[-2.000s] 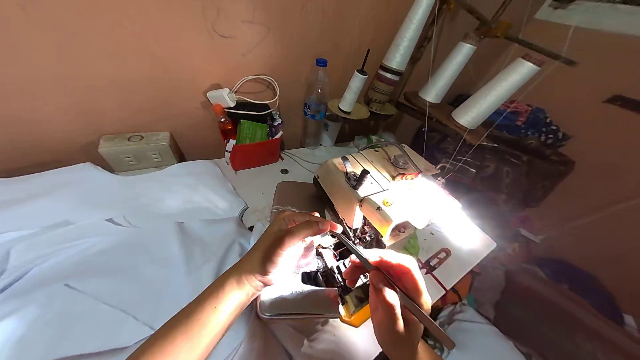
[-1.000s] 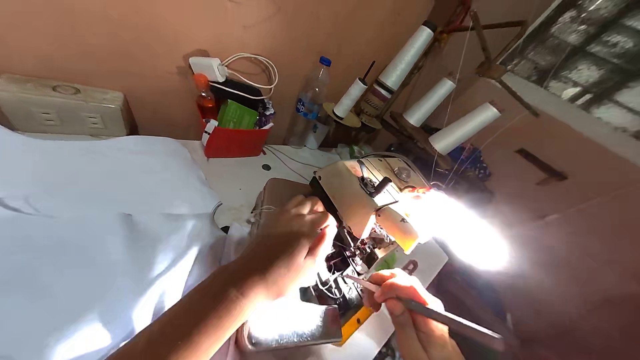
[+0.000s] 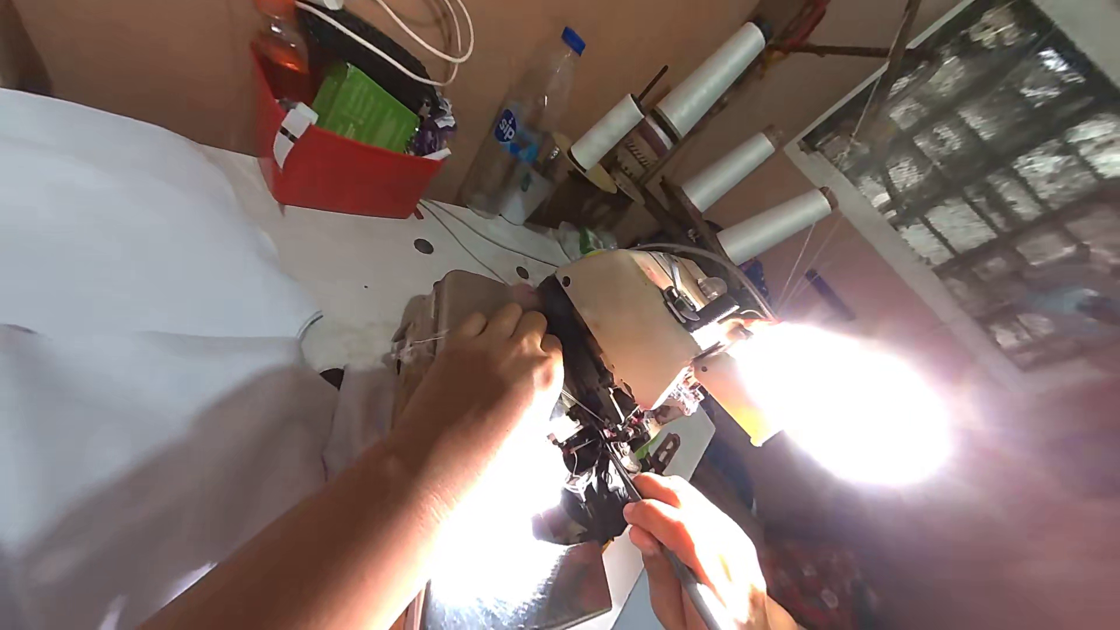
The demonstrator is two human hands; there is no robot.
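Observation:
An overlock sewing machine stands tilted in the view, its front open and its looper parts showing. My right hand holds long metal tweezers, whose tips reach in among those parts. Over the left side of the machine lies my left hand, back up and fingers curled; its fingertips are hidden, so whether it grips anything does not show. A bright lamp glares to the right of the machine head. Below my left hand, a shiny metal plate reflects the light.
White fabric covers the left side of the table. A red container with small items, a plastic bottle and several white thread cones stand at the back. A window is at upper right.
My left hand has left the tweezers' tip end, where it was two seconds ago, and moved over the machine's left side. The tweezers now point into the looper area. The view has tilted and come closer.

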